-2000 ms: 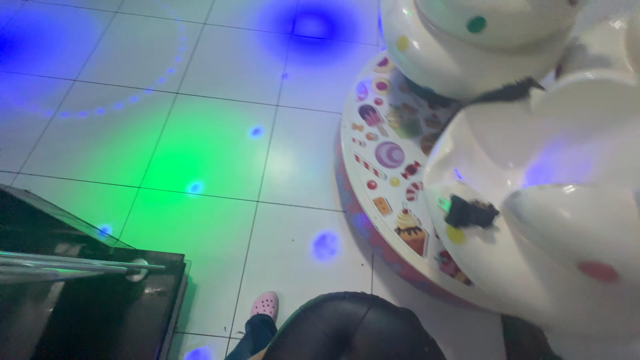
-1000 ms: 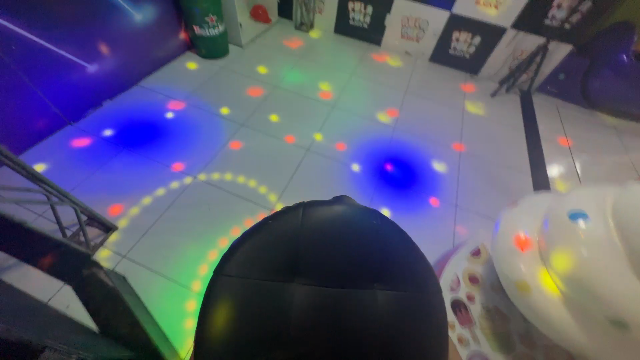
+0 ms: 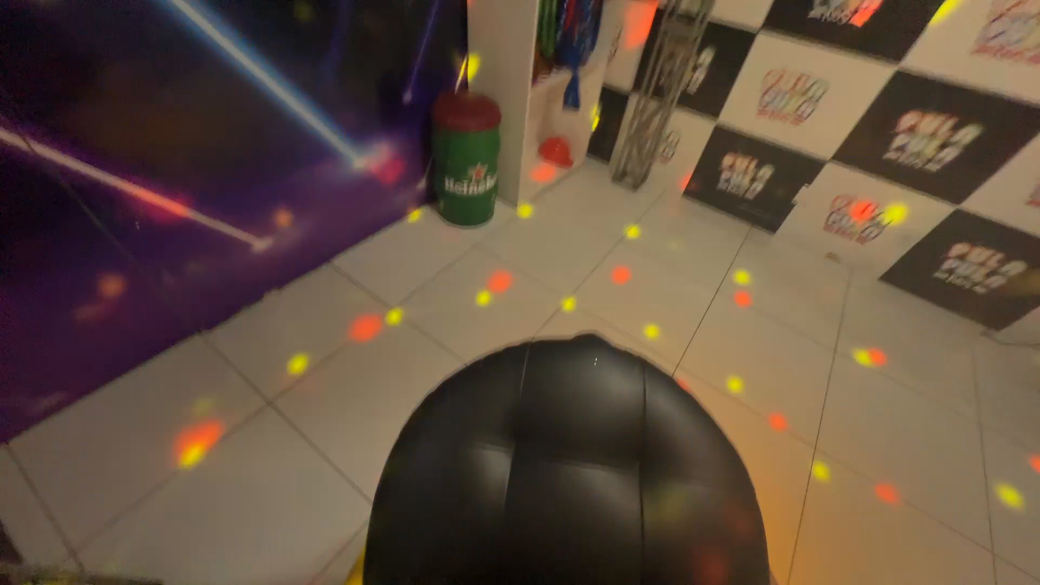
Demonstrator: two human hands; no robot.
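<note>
Neither my left hand nor my right hand shows in the head view. A rounded black object with a padded, seamed surface (image 3: 569,455) rises from the bottom middle and hides the floor behind it. Whether my hands touch it cannot be seen. A little yellow shows beside its lower left edge. Around it lies a light tiled floor (image 3: 325,439) with red and yellow light spots.
A green Heineken barrel with a red top (image 3: 467,162) stands by the purple wall (image 3: 162,195). Right of it are a white shelf unit (image 3: 502,106) holding a red item (image 3: 556,151), a metal truss (image 3: 654,97) and a checkered black-and-white wall (image 3: 861,146) bearing writing.
The view has swung toward the walls and the barrel. The white round objects and the candy-patterned base at the right have left the view, as has the dark metal frame at the left.
</note>
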